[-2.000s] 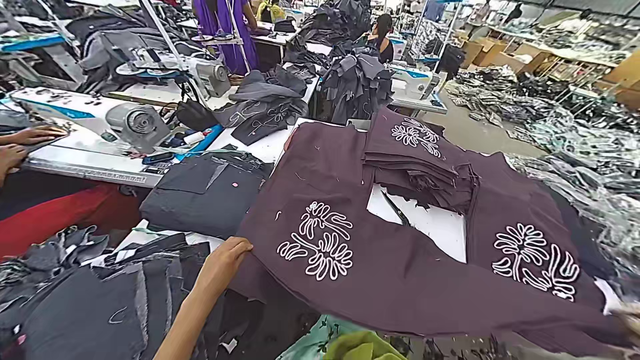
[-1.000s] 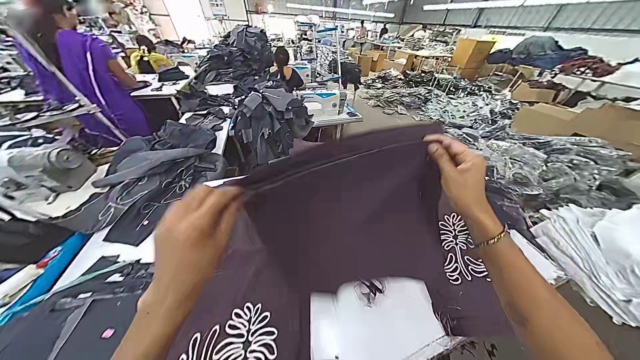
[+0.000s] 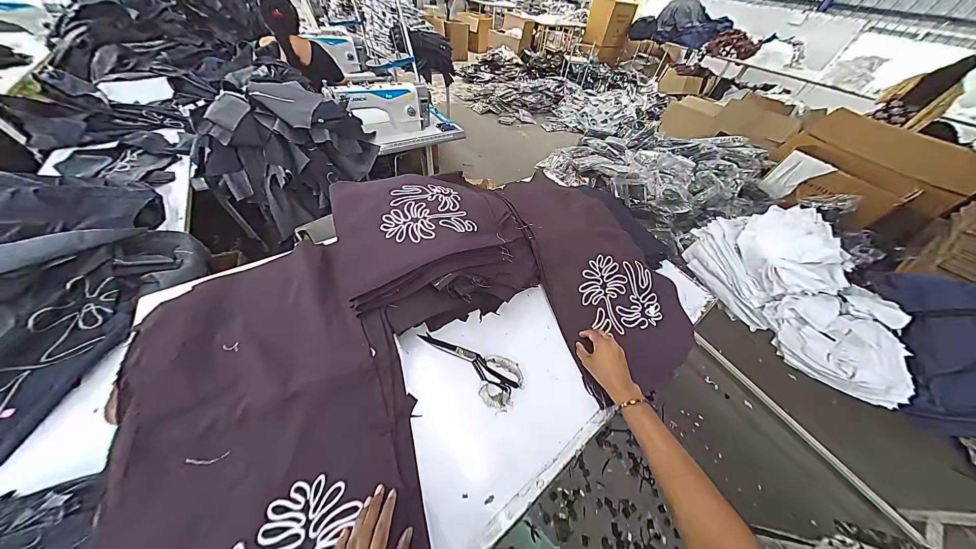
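Note:
Dark maroon fabric panels [image 3: 252, 381] with white corded flower embroidery lie on a white table [image 3: 488, 435]. My left hand [image 3: 375, 522] rests flat on the left panel, beside its embroidery at the bottom edge of the view; only the fingers show. My right hand [image 3: 606, 362], with a bracelet at the wrist, touches the right panel [image 3: 625, 290] just below its embroidery; whether its fingertips pinch the cloth I cannot tell. Between the hands, tailor's scissors [image 3: 476, 366] with black blades lie on the bare white tabletop. Behind them sits a stack of embroidered maroon pieces [image 3: 427, 236].
Grey and black cloth pieces [image 3: 282, 137] are heaped at the left. A sewing machine [image 3: 381, 107] stands behind, near a seated person [image 3: 297, 46]. White cloth bundles [image 3: 808, 305], plastic-wrapped packs [image 3: 656, 168] and cardboard boxes [image 3: 877, 160] lie at the right.
The maroon cloth that both hands held up a second ago lies down on the table. The hands have lowered, the left one to the bottom edge. The view has shifted.

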